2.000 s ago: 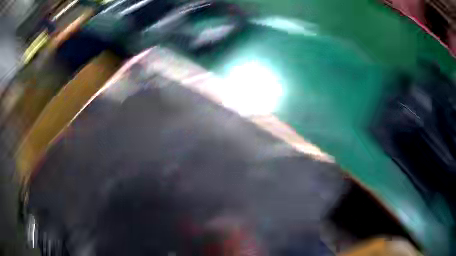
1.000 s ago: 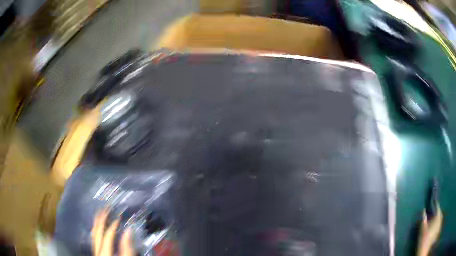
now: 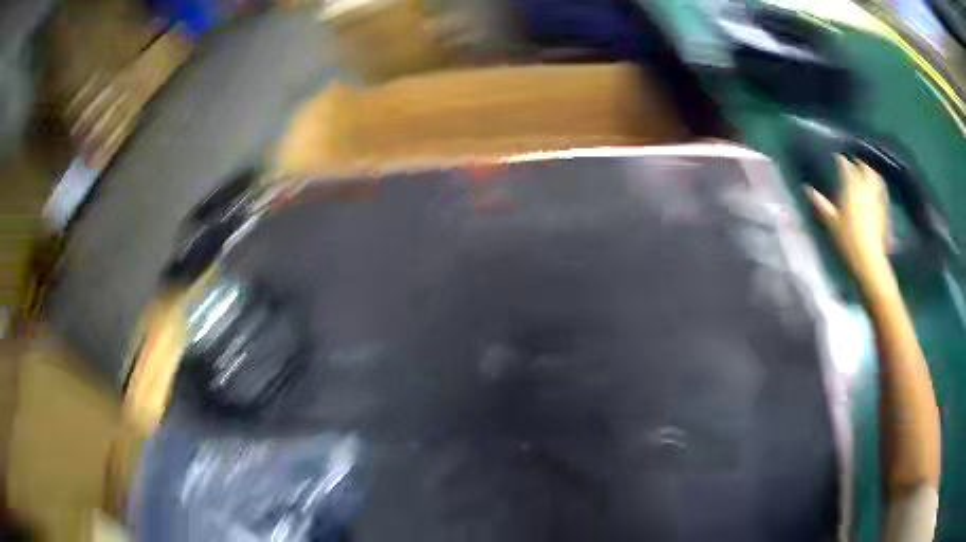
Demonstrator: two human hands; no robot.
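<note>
My right hand (image 3: pixel 860 206) is at the upper right, over a black frame-like part (image 3: pixel 913 196) on the green bench (image 3: pixel 900 95). Its fingers are apart; blur hides whether they grip the part. My left hand is out of the picture. The black-topped table (image 3: pixel 530 307) fills the middle. A clear crinkled plastic bag (image 3: pixel 265 487) lies at its lower left corner. A dark, shiny rounded thing (image 3: pixel 242 344) sits above the bag at the left edge; blur hides its details.
An open brown carton (image 3: pixel 498 106) stands beyond the table's far edge. More brown cardboard (image 3: pixel 64 439) is at the lower left. Another black part (image 3: pixel 789 69) lies farther up the green bench. Grey floor (image 3: pixel 222 116) shows at the upper left.
My right hand has moved from the lower right up along the green bench to the black part. My left hand has left the bag and gone out of view. The camera view has shifted.
</note>
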